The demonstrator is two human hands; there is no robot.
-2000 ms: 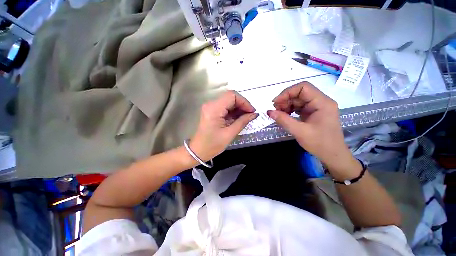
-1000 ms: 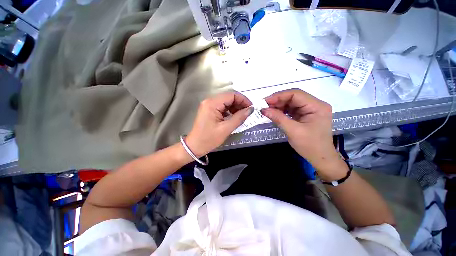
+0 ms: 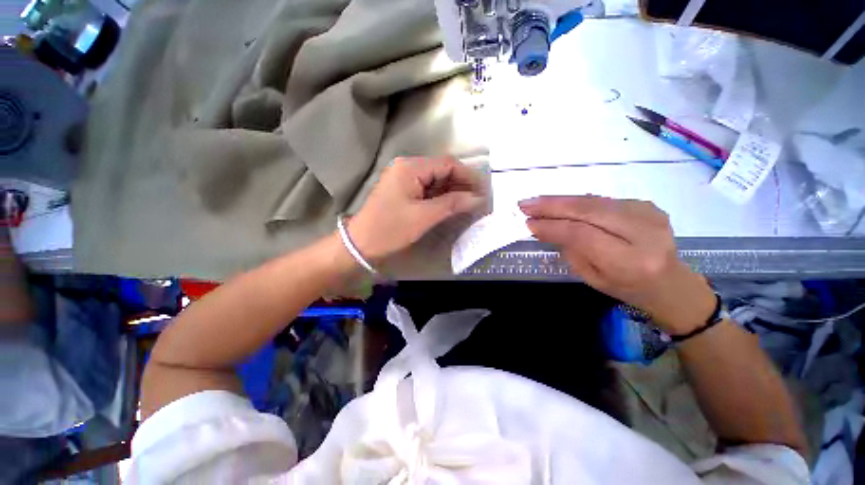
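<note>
My right hand (image 3: pixel 607 242) pinches one end of a small white care label (image 3: pixel 490 241) between thumb and fingers, over the table's front edge. The label curves down to the left, with faint print. My left hand (image 3: pixel 427 208) is just left of it, at the edge of the khaki garment panel (image 3: pixel 218 204); thumb and fingertips are together, and whether they grip the cloth cannot be told. The panel lies in folds left of the needle. The presser foot and needle (image 3: pixel 478 80) are under a bright lamp above my hands.
A blue-tipped cylinder (image 3: pixel 532 55) is right of the needle. Two slim tools, pink (image 3: pixel 697 133) and blue (image 3: pixel 690 147), lie beside another printed label (image 3: pixel 749 166). Crumpled clear plastic (image 3: pixel 830 170) is at the right. A ruler tape (image 3: pixel 664 260) runs along the front edge. Part of a person shows far left.
The view has shifted left, so the machine and table sit further right. My hands have moved apart; the label now hangs from my right hand only, its left end free.
</note>
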